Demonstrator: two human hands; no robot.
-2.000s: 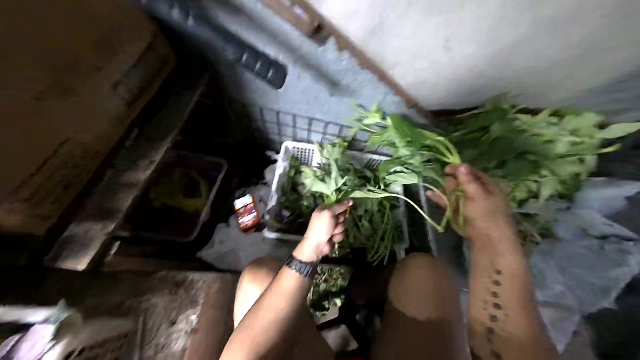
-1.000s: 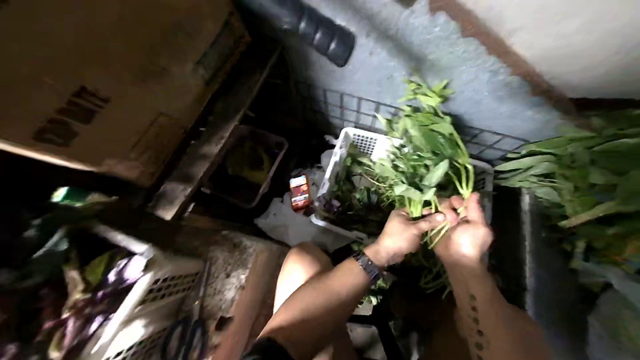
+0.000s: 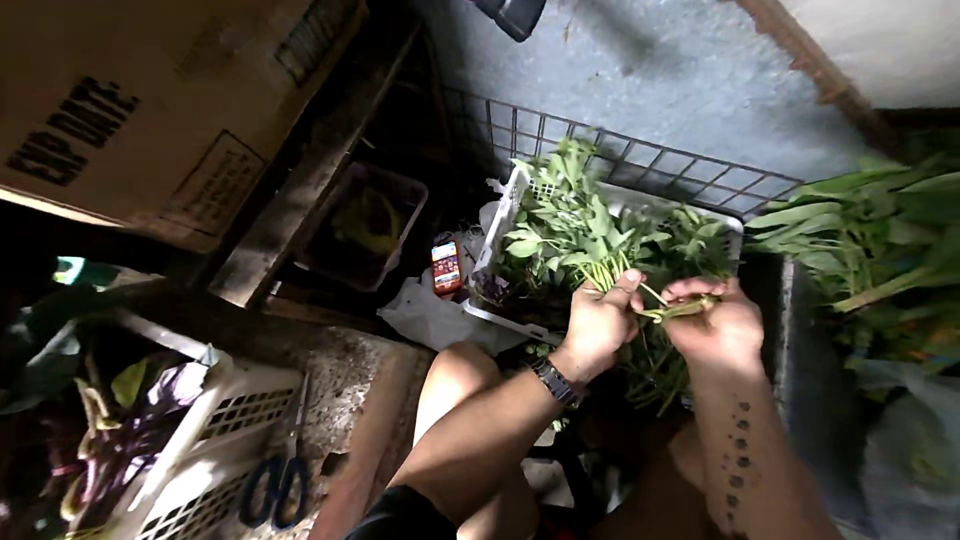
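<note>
A bunch of leafy green stems (image 3: 581,225) is gripped near its stem ends by my left hand (image 3: 604,322), which wears a dark wristwatch. Close on its right, my right hand (image 3: 712,322) has its fingers curled around stem ends that run across from the bunch. Below and behind the leaves stands a white plastic crate (image 3: 499,232) with more greens in it. Loose stems hang beneath my hands.
A phone with a lit screen (image 3: 446,268) lies left of the crate on a plastic bag (image 3: 420,315). Scissors (image 3: 277,487) rest beside a white basket (image 3: 180,457) of vegetables. A cardboard box (image 3: 150,105) stands upper left; large leafy greens (image 3: 870,225) lie right.
Two seconds ago my hands were apart, each with greens; they have come together at the stems. The right hand now holds stem ends to the side of the bunch. The view has shifted.
</note>
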